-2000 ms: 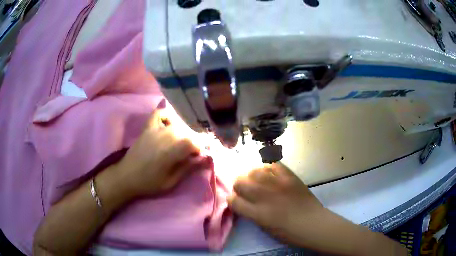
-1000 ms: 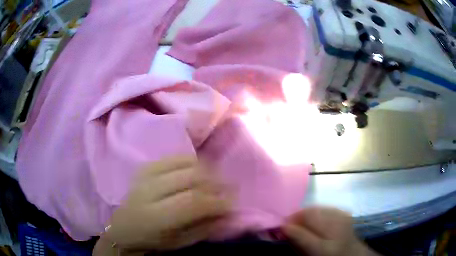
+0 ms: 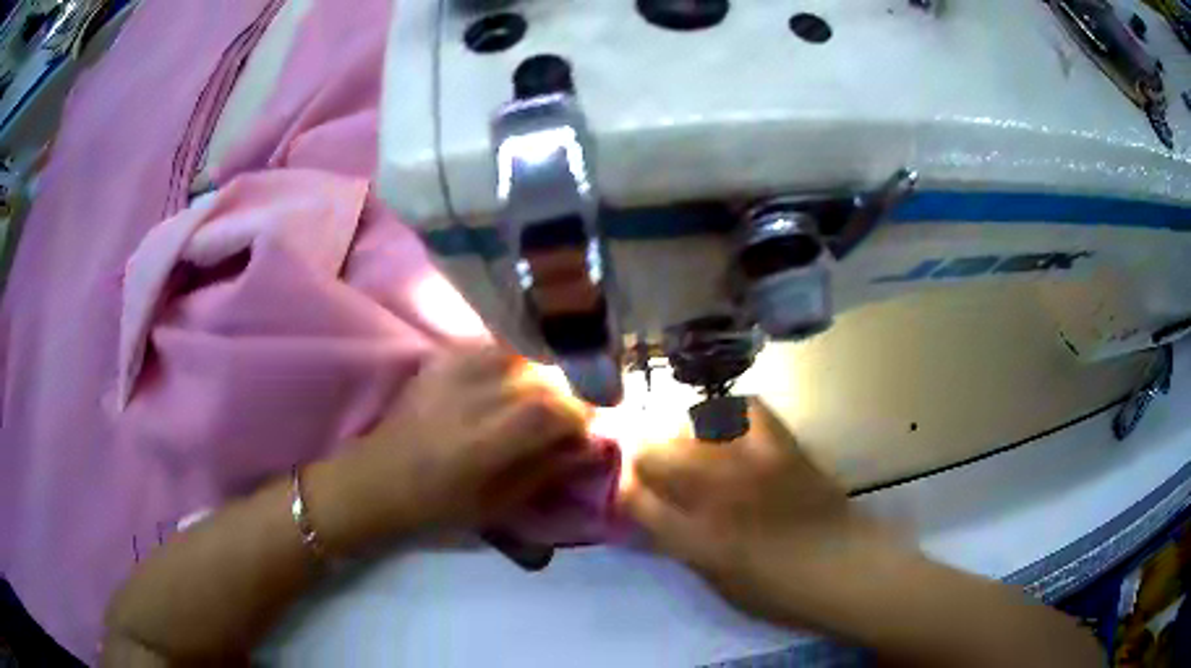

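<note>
Pink cloth lies bunched on the left of the table and runs under my left hand to the needle area. My left hand, slightly blurred, presses on the cloth left of the needle, its fingers in the glare. My right hand, also blurred, is just right of the cloth's darker folded edge, fingertips at that edge. The presser foot and needle are mostly lost in the bright light. The white sewing machine head with a blue stripe stands directly above my hands.
The chrome lever guard and tension knob jut from the head's front. The beige machine bed extends right. A grey marked strip follows the front table edge. Longer pink layers lie far left. Mustard cloth shows at the lower right corner.
Both hands have moved from the front edge up to the needle area, holding the cloth edge there. The view has shifted closer over the machine head. The cloth is bunched differently on the left.
</note>
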